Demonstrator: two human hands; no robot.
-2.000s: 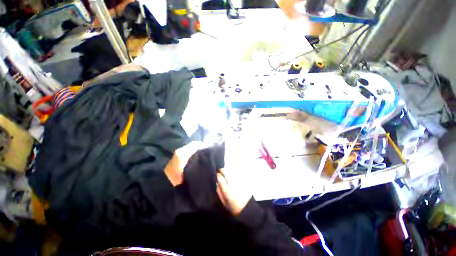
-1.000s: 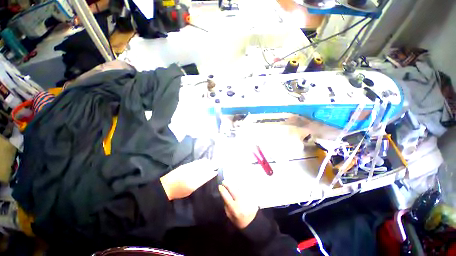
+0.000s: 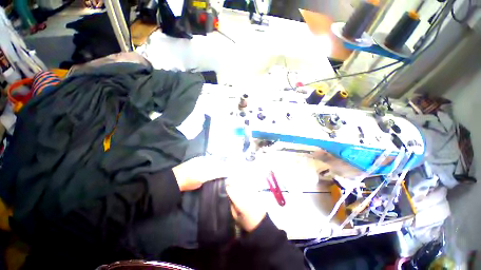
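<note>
The dark grey-black garment (image 3: 132, 126) lies heaped left of the white and blue sewing machine (image 3: 316, 126) and runs down towards me. My left hand (image 3: 196, 173) lies on the cloth just below the needle area, its fingertips washed out by glare. My right hand (image 3: 247, 210) is at the right edge of a dark folded part of the cloth (image 3: 213, 203), its fingers against it. The needle and presser foot are hard to make out in the glare. Slim red snips (image 3: 276, 190) lie on the table under the machine arm.
A parts tray (image 3: 343, 203) with metal bits is at the table's right edge, with white tapes (image 3: 377, 179) hanging over it. Thread cones (image 3: 361, 21) stand above the machine. A dark open bag (image 3: 353, 256) is below the table. An orange-red loop (image 3: 20, 90) is at far left.
The view has shifted, showing more of the thread cones. A folded, banded part of the cloth now shows between my hands, and my left hand's fingers have moved closer to my right hand.
</note>
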